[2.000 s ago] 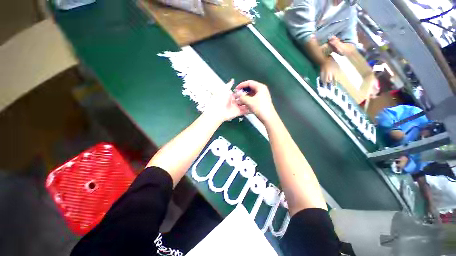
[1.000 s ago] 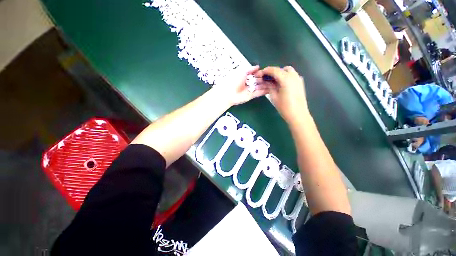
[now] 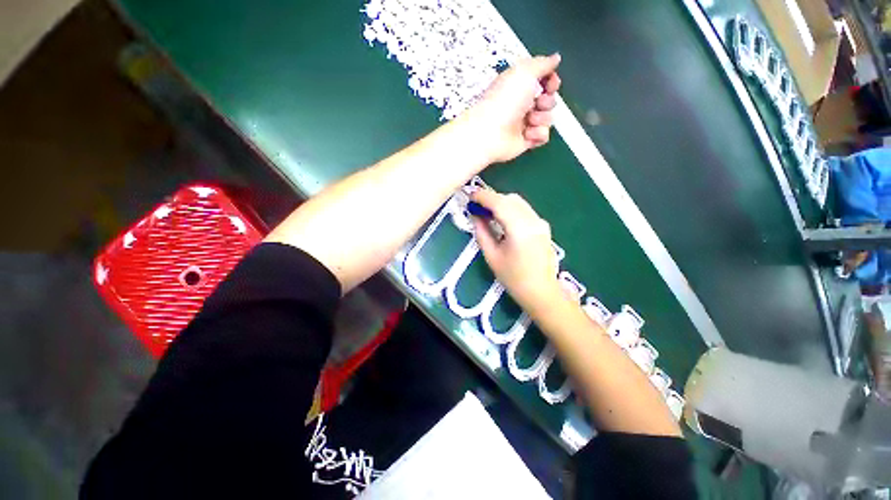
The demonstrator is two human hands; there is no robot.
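Observation:
White plastic housings (image 3: 469,301), long U-shaped loops with discs at one end, lie in a row along the near edge of the green bench. My right hand (image 3: 516,239) is over the disc end of the first housing, thumb and fingers close together, with a blue patch at a fingertip. Any small part between them is too small to tell. My left hand (image 3: 523,109) is above and beyond it, fingers curled closed over the palm; its contents are hidden. A loose heap of tiny white parts (image 3: 435,49) lies beside the left hand.
A red stool (image 3: 181,269) stands on the floor at left. A large off-white duct (image 3: 772,410) is at lower right. A pale strip (image 3: 625,205) runs along the bench. Another row of housings (image 3: 782,103) and a person's blue sleeve (image 3: 865,186) are at right.
My hands were together over small white bits in my left palm. My right hand has moved down to the first housing, and my left hand has closed. The view has shifted.

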